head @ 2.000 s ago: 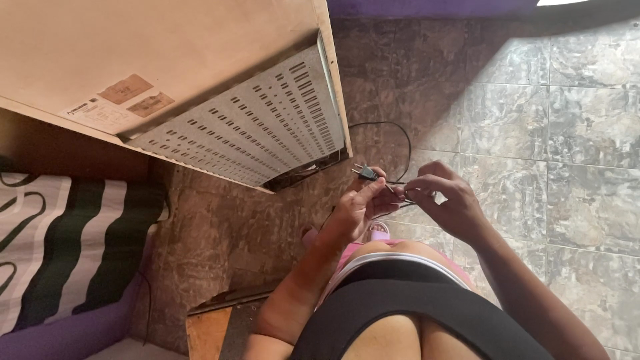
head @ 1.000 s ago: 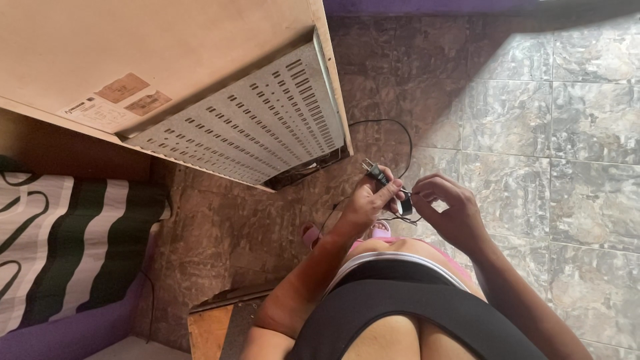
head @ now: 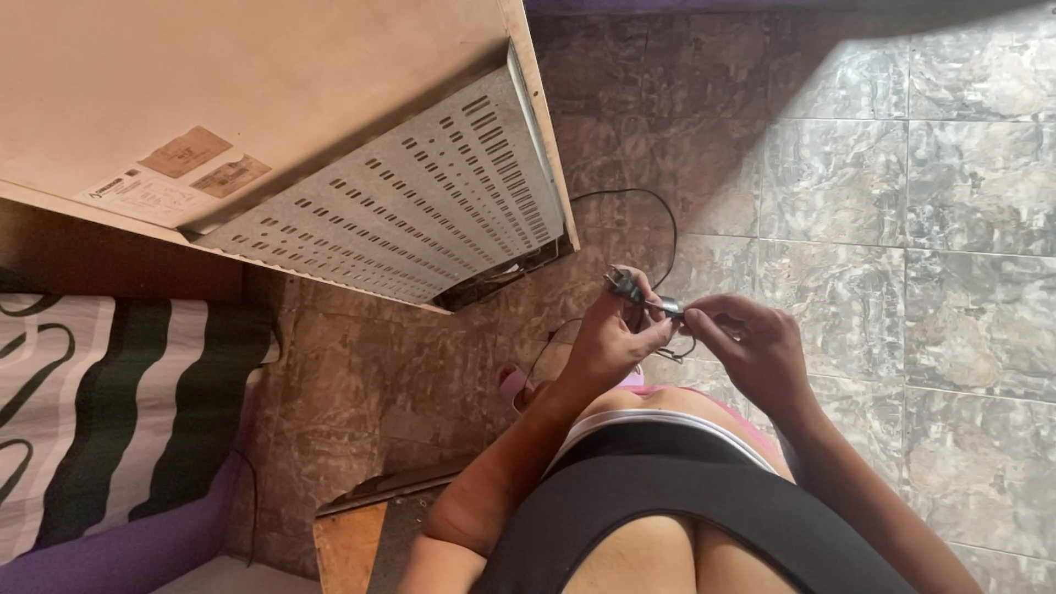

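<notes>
My left hand (head: 615, 334) holds a dark power plug (head: 624, 285) with its metal prongs pointing up and left. A short cylindrical piece (head: 670, 307), dark with a grey sheen, lies between my two hands; whether it is tape or a connector I cannot tell. My right hand (head: 747, 342) pinches the thin dark cord at the right end of that piece. The black power cord (head: 675, 231) loops from the back of a large appliance (head: 396, 198) toward my hands, and more cord hangs below my fingers.
The appliance, with a perforated metal back panel, fills the upper left. Striped fabric (head: 115, 412) lies at the left over a purple surface. A wooden-edged dark object (head: 351, 544) stands at the bottom. Tiled floor (head: 841, 313) extends at the right, and a pink shoe (head: 513, 384) shows below.
The cylindrical piece between my hands has turned from hanging below my fingers to lying crosswise. My left hand still holds the plug, and my right hand has stayed close beside it.
</notes>
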